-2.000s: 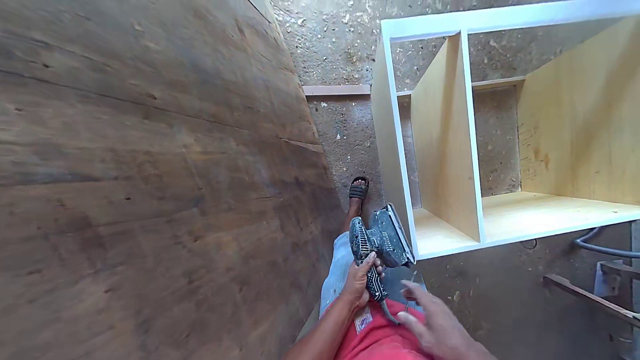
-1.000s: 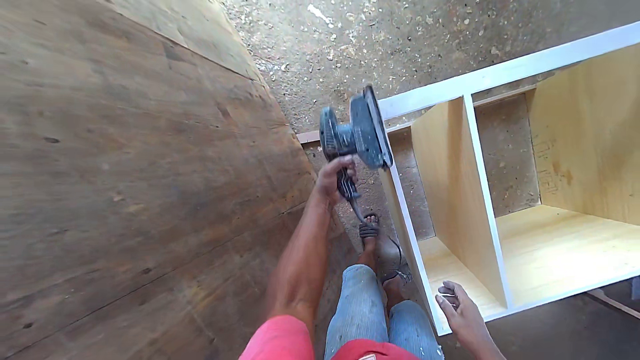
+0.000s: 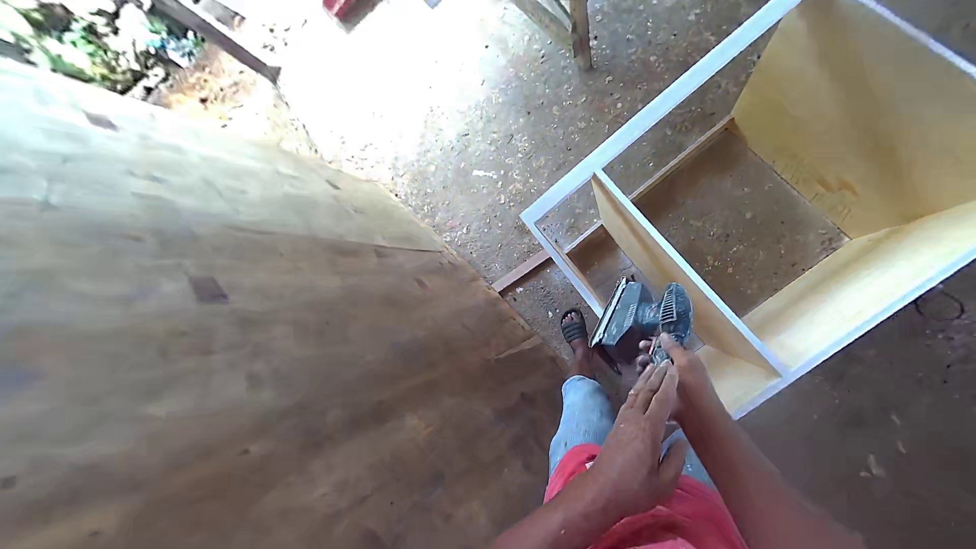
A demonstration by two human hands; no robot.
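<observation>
A dark, dust-covered electric sander (image 3: 631, 314) hangs at the near left corner of a white-edged plywood cabinet frame (image 3: 662, 229). Its flat pad faces left and its handle points down toward me. My right hand (image 3: 680, 370) is closed around the handle. My left hand (image 3: 644, 423) lies just beside it, palm turned inward and fingers stretched along the lower end of the handle; whether the fingertips touch the tool or the right hand is unclear. The cabinet has a plywood divider (image 3: 671, 267) and shows the floor through its openings.
A large brown wooden panel (image 3: 305, 381) fills the left side. A reddish wooden strip (image 3: 522, 272) runs on the rough floor from the panel to the cabinet. Wooden legs (image 3: 581, 38) stand at the top, and rubble (image 3: 99, 46) lies at the top left. My sandaled foot (image 3: 573, 326) is between panel and cabinet.
The sander has passed from my left hand to my right hand, and its pad now faces left instead of right. My left hand has let go. The view has swung toward the bright floor.
</observation>
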